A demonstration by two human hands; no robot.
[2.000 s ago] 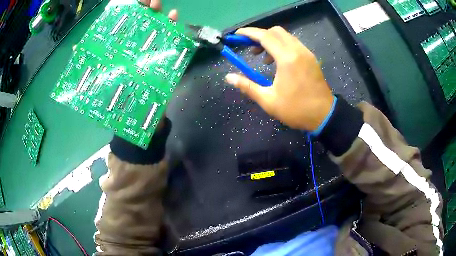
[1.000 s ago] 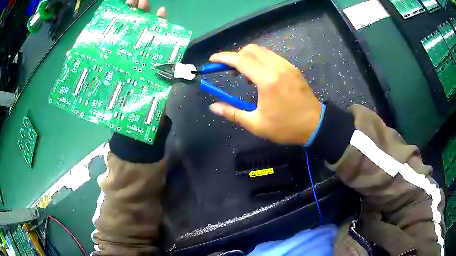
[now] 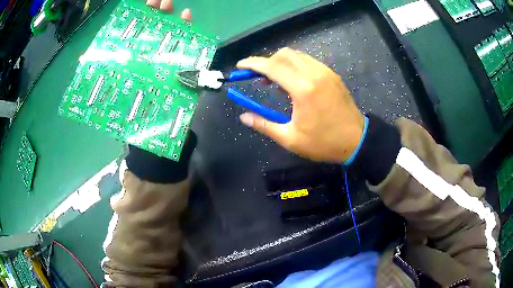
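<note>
The green PCB panel [image 3: 135,84] is tilted above the left edge of the black catch tray [image 3: 225,197], with white slotted parts in rows facing up. My left hand [image 3: 169,7] holds it from beneath; only fingertips show past its top edge and the palm is hidden. My right hand [image 3: 309,104] holds the diagonal cutters [image 3: 247,107] by their blue handles. The handles are spread, and the silver jaws point left over the panel's right part. Whether the jaws touch the panel I cannot tell. A blue wrist strap [image 3: 363,140] is on my right wrist, its thin cord hanging down.
Bright lead clippings are scattered in the tray, with a black block with a yellow label [image 3: 295,194]. A small green board [image 3: 26,163] lies on the mat at left. More boards [image 3: 495,62] sit on dark sheets at right. A white card [image 3: 412,16] lies beyond the tray.
Compared with two seconds ago, the cutters and my right hand have moved left and down, from the panel's upper right corner to over its right part. The panel has shifted and tilted slightly.
</note>
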